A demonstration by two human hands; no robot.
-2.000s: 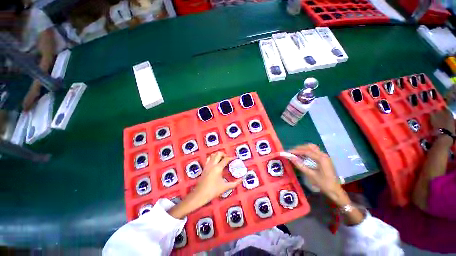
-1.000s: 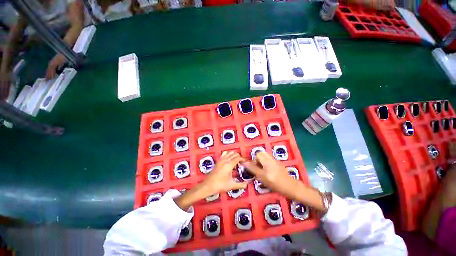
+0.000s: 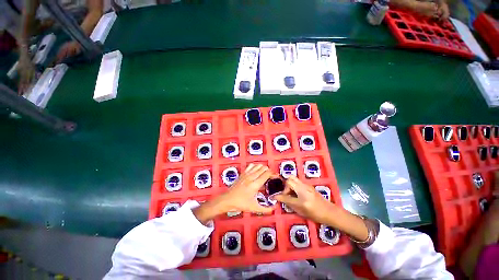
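Note:
A dark rounded-square watch head (image 3: 275, 186) is held above the red parts tray (image 3: 230, 124), screen side showing. My left hand (image 3: 247, 191) grips it from the left. My right hand (image 3: 306, 202) has its fingertips at its right and lower edge; a small whitish bit shows there, too small to tell what. Most tray pockets hold watch heads with silvery-white backs and dark round centres (image 3: 230, 150). Three with black screens up (image 3: 278, 114) lie in the far row at right.
Right of the tray are a pump bottle (image 3: 364, 133), a pale film sheet (image 3: 395, 175) and film scraps (image 3: 358, 193). White packing boxes (image 3: 276, 68) and a separate white box (image 3: 108, 75) lie beyond. A neighbour's red tray (image 3: 437, 180) and arm are at right; other people's arms are at top left.
Two seconds ago my hands were apart, the right one with a whitish strip over the tray's right side. Now both meet at the watch head, its dark screen showing. Film scraps now lie beside the tray.

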